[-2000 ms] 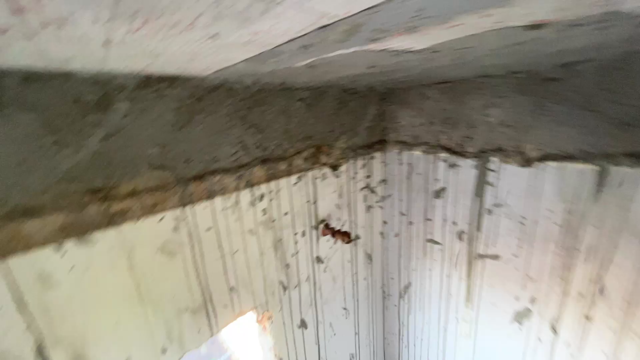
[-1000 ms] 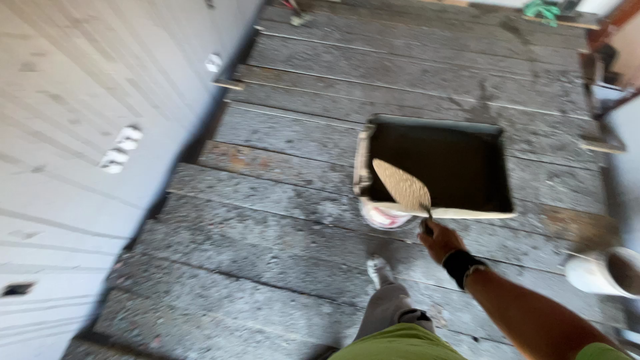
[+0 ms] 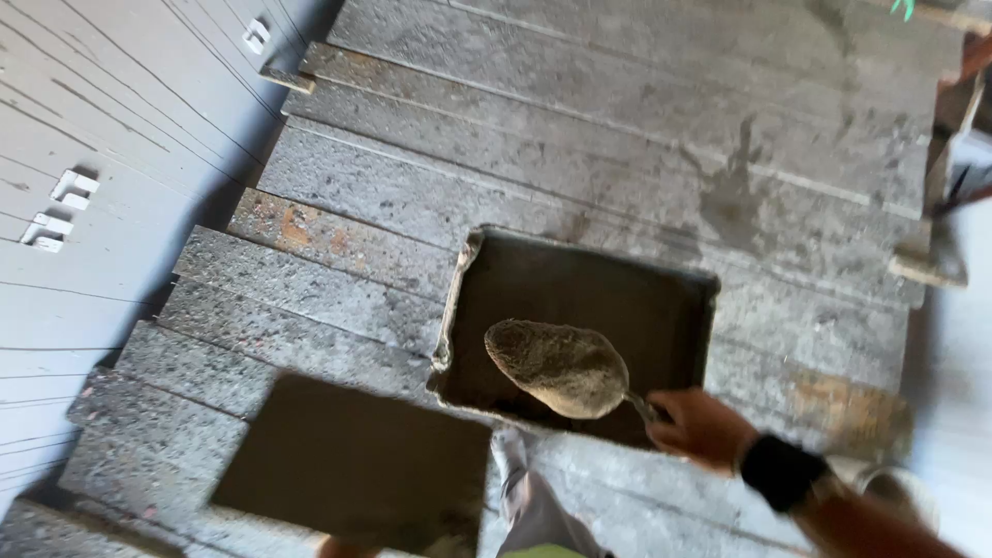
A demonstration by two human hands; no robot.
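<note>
My right hand (image 3: 701, 430), with a black band on the wrist, grips the handle of a trowel. Its blade carries a heap of wet mortar (image 3: 562, 368) above a rectangular mortar tub (image 3: 449, 314), whose inside is dark. At the lower left a flat rectangular plasterer's hawk (image 3: 356, 465) is held out over the boards. Only a small part of my left hand (image 3: 345, 549) shows under the hawk's lower edge; its grip is mostly hidden.
Mortar-spattered planks (image 3: 349, 178) form the platform, with a gap along the wall at left. White electrical boxes (image 3: 62, 209) sit in that wall. A bucket (image 3: 891, 492) stands at lower right. My foot (image 3: 508, 449) is beside the tub.
The hawk and part of my left hand have come into view at lower left. The trowel stays over the tub in my right hand. The view has turned down from the wall and ceiling.
</note>
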